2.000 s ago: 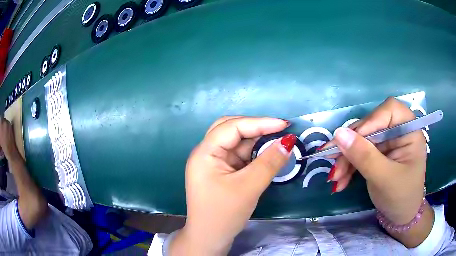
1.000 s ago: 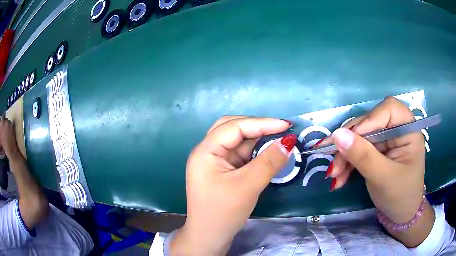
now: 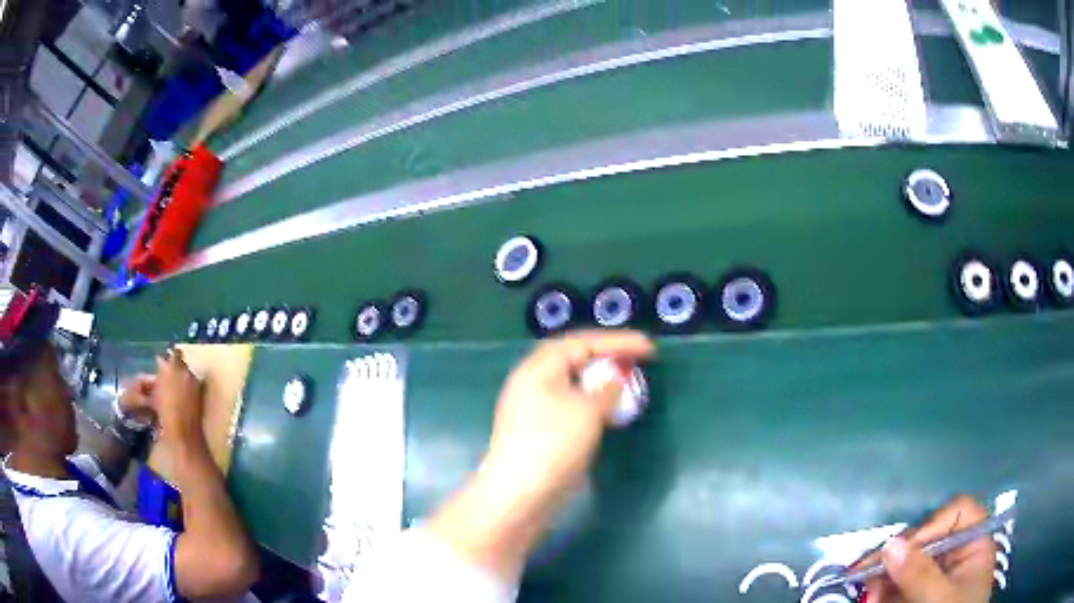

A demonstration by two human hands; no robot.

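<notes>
My left hand is raised over the green bench near the row of parts, a little blurred, and holds a round black part with a white ring between thumb and fingers. My right hand is low at the right, partly cut off by the bottom edge. It holds the silver tweezers. The sticker sheet with white arcs lies under and beside it. Several black parts with grey centres stand in a row just beyond my left hand.
A black part with a white ring lies behind the row; another lies farther right. A second sticker sheet lies left. A neighbouring worker sits left by a tan board. A red bin stands beyond.
The view has tilted up and shows more of the far bench. My left hand has moved the part away from the tweezers toward the row. My right hand stays by the sticker sheet.
</notes>
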